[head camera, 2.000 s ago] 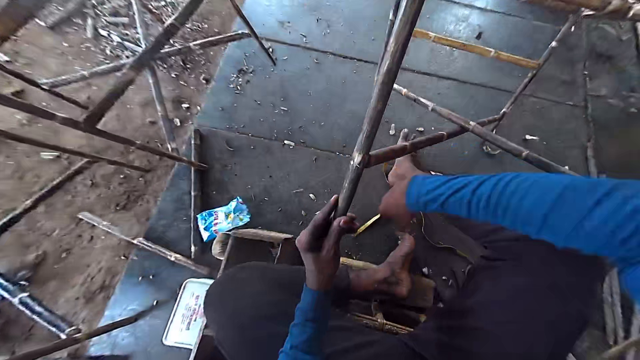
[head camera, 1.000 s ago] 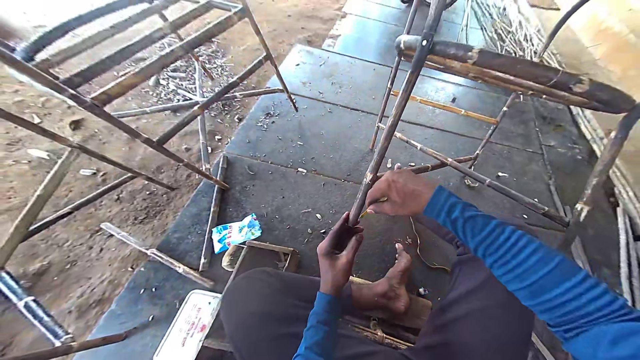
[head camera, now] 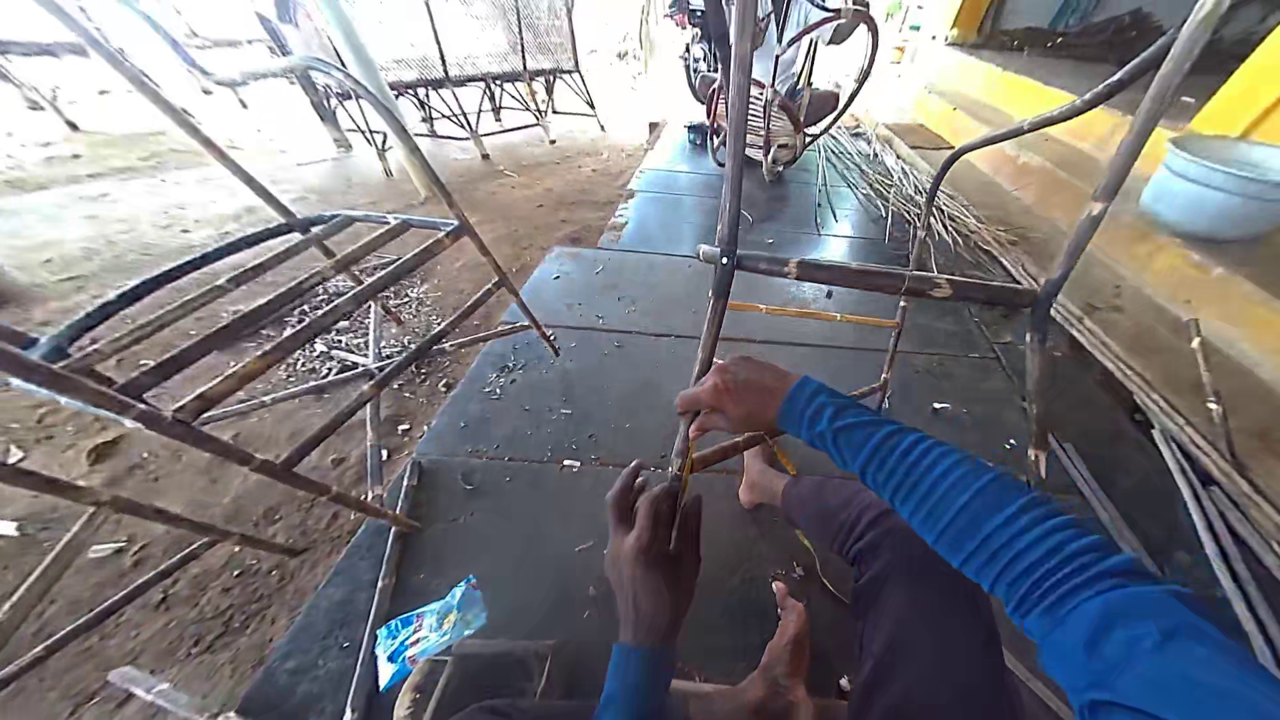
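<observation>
A cane chair frame [head camera: 870,272] stands tilted before me, its near leg [head camera: 722,290] running down between my hands. My left hand [head camera: 655,550] grips the lower end of this leg, where a lower rung [head camera: 725,452] meets it. Just above the joint, my right hand [head camera: 738,395] is closed round the leg with a yellow binding strip [head camera: 688,462] beside its fingers. The strip passes along the joint, and a loose length [head camera: 820,565] trails near my feet. How tightly the strip is wound cannot be seen.
Another cane frame [head camera: 290,330] stands at left on the soil. A blue packet [head camera: 430,630] lies on the dark slabs, beside a cane pole [head camera: 385,600]. Cane strips [head camera: 900,190] and a seated person [head camera: 790,90] are farther back; a metal tub [head camera: 1215,188] is at right.
The view has tilted up and now takes in the person and the tub. My right hand has moved from beside my foot up to the chair leg.
</observation>
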